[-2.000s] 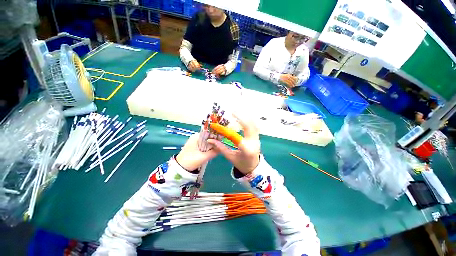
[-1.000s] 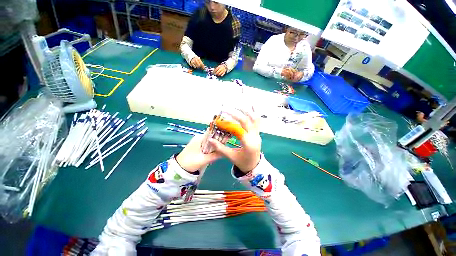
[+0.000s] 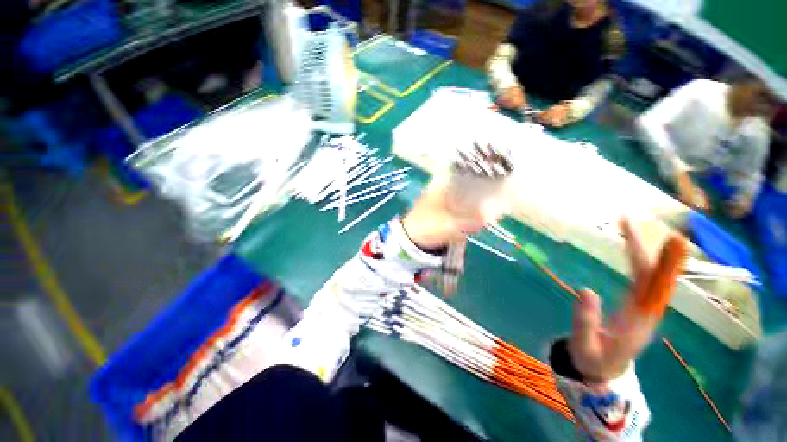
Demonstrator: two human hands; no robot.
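My left hand [image 3: 453,207] is closed around a finished bundle [image 3: 483,161], held upright above the bench; the tips stick out above the fist and the lower end shows under it. The bundle is blurred. My right hand [image 3: 617,324] is at the right, empty, fingers spread, with orange finger cots [image 3: 663,276]. Joined pieces [image 3: 470,341], white at one side and orange at the other, lie fanned on the bench between my forearms. White tubes [image 3: 341,177] lie in a heap beyond my left forearm.
A blue tote [image 3: 185,345] with rows of pieces is below the bench at left. A long cream tray [image 3: 552,173] crosses the bench. A clear plastic bag [image 3: 224,160] and a fan [image 3: 324,78] stand left. Two people sit opposite. Green-tagged orange wires [image 3: 561,283] lie behind the work.
The view has swung left and down, showing the tote and floor. My hands have parted: the left keeps the bundle, and the right has let go and opened.
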